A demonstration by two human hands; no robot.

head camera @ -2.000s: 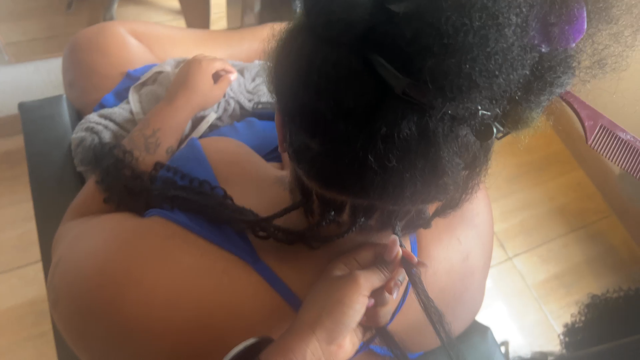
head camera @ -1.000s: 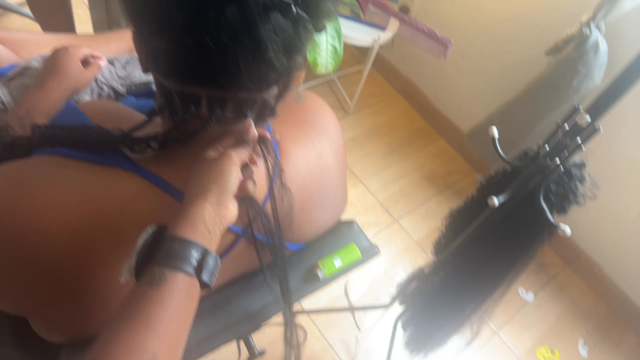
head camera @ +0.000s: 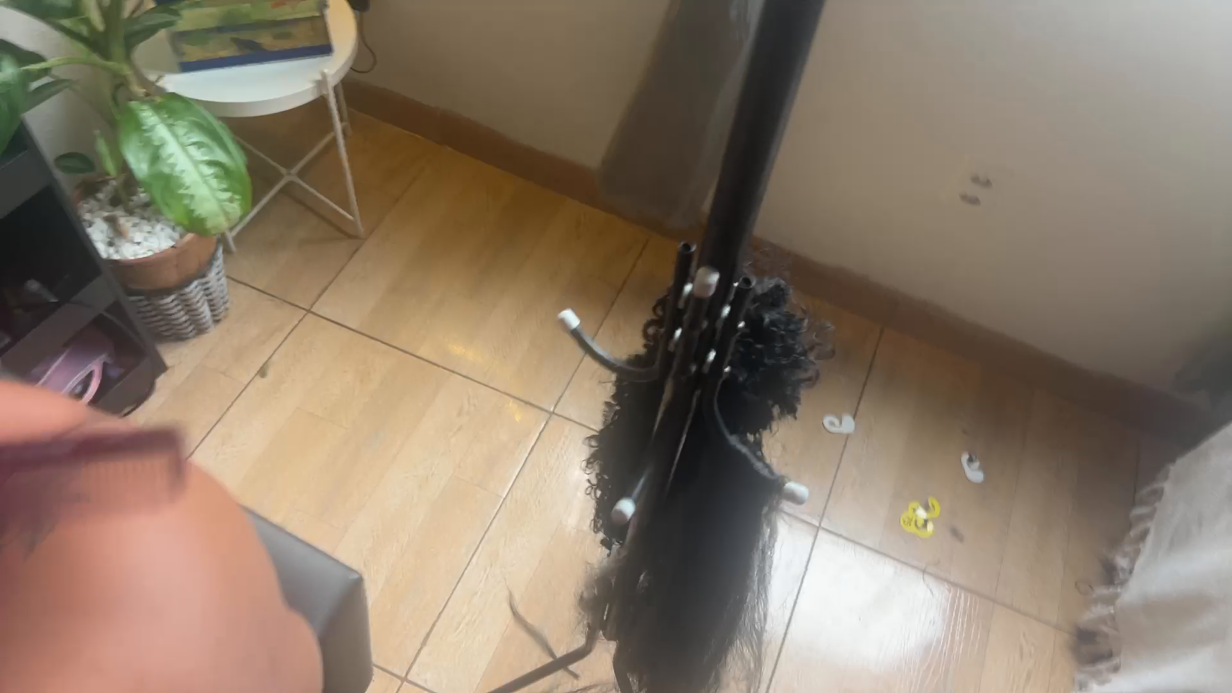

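Note:
Neither of my hands is in view. Bundles of black hair, curly at the top and straighter lower down, hang from a black metal stand with curved, white-tipped hooks. At the left edge, a person's bare shoulder is blurred. Over it lies a dark red comb, also blurred, its teeth pointing down; what holds it cannot be seen.
A dark padded seat shows beside the shoulder. Back left are a potted plant, a dark shelf and a round white side table. Small white and yellow pieces lie on the floor, near a fringed cloth.
The view has swung far to the right, onto the hair stand. The hand at the seated person's braids, seen in both earlier frames, is out of view.

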